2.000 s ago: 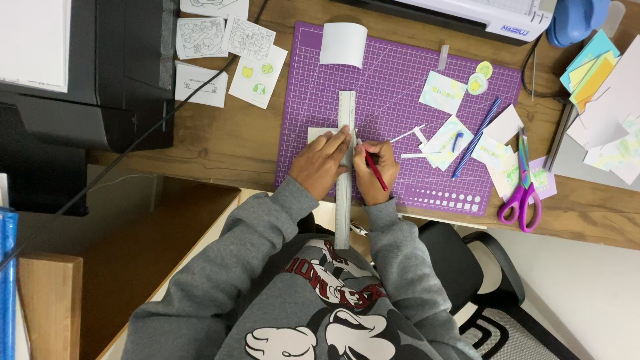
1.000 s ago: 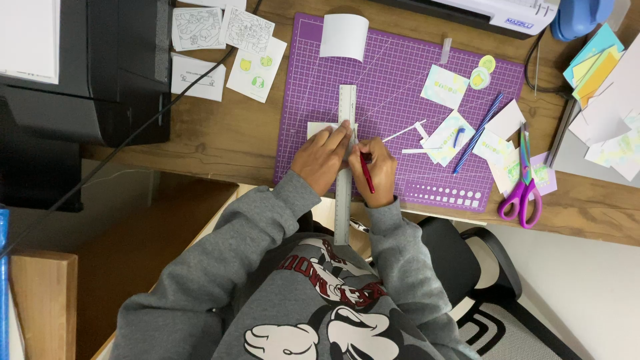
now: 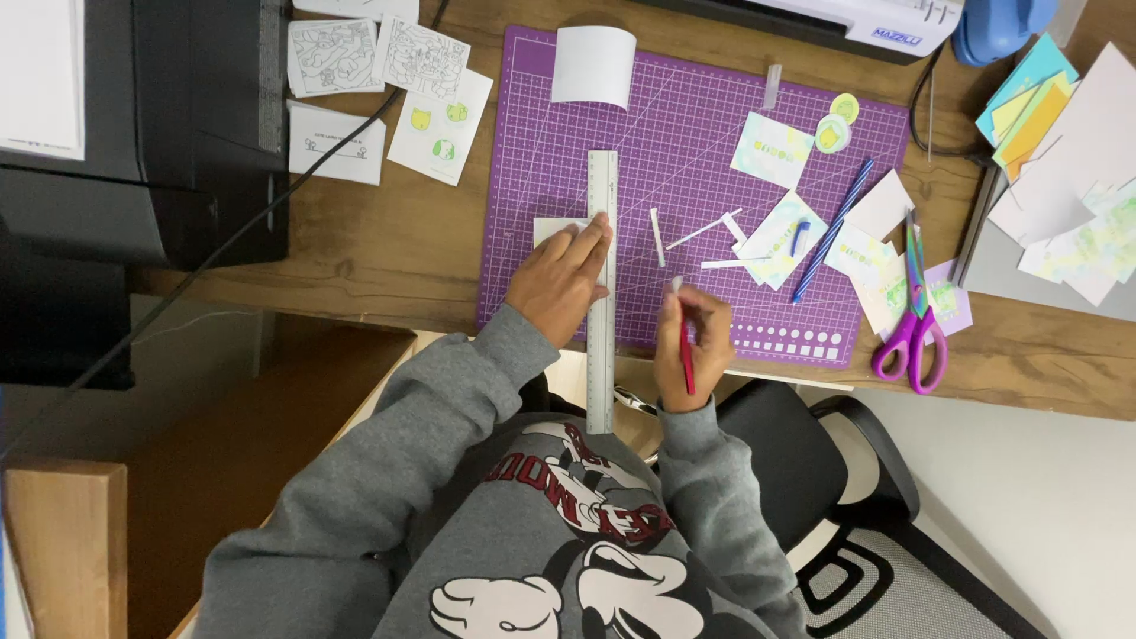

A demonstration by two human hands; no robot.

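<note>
A clear ruler [image 3: 602,355] lies upright in view across the near edge of a purple cutting mat [image 3: 550,160]. My left hand [image 3: 561,280] presses on it with spread fingers and partly covers a small white card [image 3: 552,231] at its left side. To the right of the ruler, my right hand [image 3: 697,346] holds a red craft knife [image 3: 687,355], its light tip pointing away from me. Thin white paper strips [image 3: 658,238] lie on the mat just beyond this hand. Farther right are printed cards [image 3: 772,151] and a blue striped stick [image 3: 832,232].
Purple-handled scissors [image 3: 914,328] lie over cards at the table's right. A curled white sheet [image 3: 593,67] is at the mat's far side. Printed sheets [image 3: 439,124] and a black printer [image 3: 195,133] stand left, a laminator-like white machine [image 3: 852,22] at the back, colored papers [image 3: 1029,115] far right.
My right hand has moved right, away from the ruler, with the red knife still in it. A separate white strip now shows beside the ruler. My left hand stays on the ruler.
</note>
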